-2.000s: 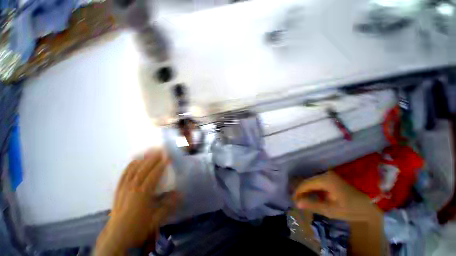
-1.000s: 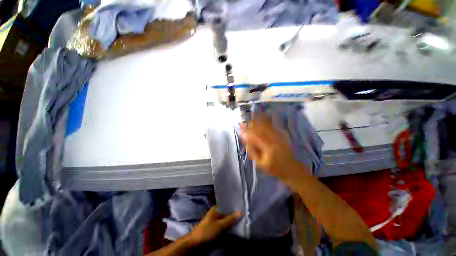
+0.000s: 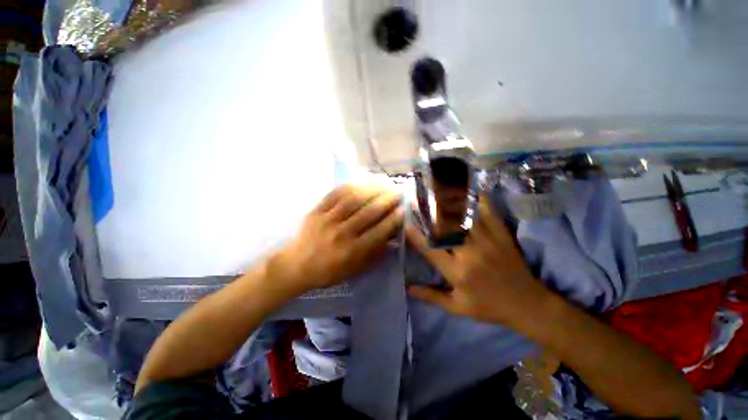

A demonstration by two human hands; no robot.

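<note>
Blue-grey cloth (image 3: 377, 344) runs from below the front table edge up to the needle area, with a long seam line along it. My left hand (image 3: 348, 234) lies flat on its left side, fingertips by the brightly lit needle area. My right hand (image 3: 488, 271) lies on the cloth right of the seam, fingers spread, fingertips partly behind the shiny looped metal guard (image 3: 447, 197). The needle and presser foot are hidden. The white sewing machine head (image 3: 566, 74) is above. More cloth (image 3: 578, 246) bunches right of my right hand.
Dark red snips (image 3: 680, 212) lie at the right. A red bag (image 3: 672, 328) is below the right table edge. Long blue-grey pieces (image 3: 53, 180) hang over the left table edge, above a pale bag (image 3: 70, 373). A ruler-marked grey band (image 3: 189, 295) runs along the front edge.
The view has moved closer to the machine head. My left hand has moved from the cloth's lower end up beside the needle area. My right hand's fingers have spread out on the cloth.
</note>
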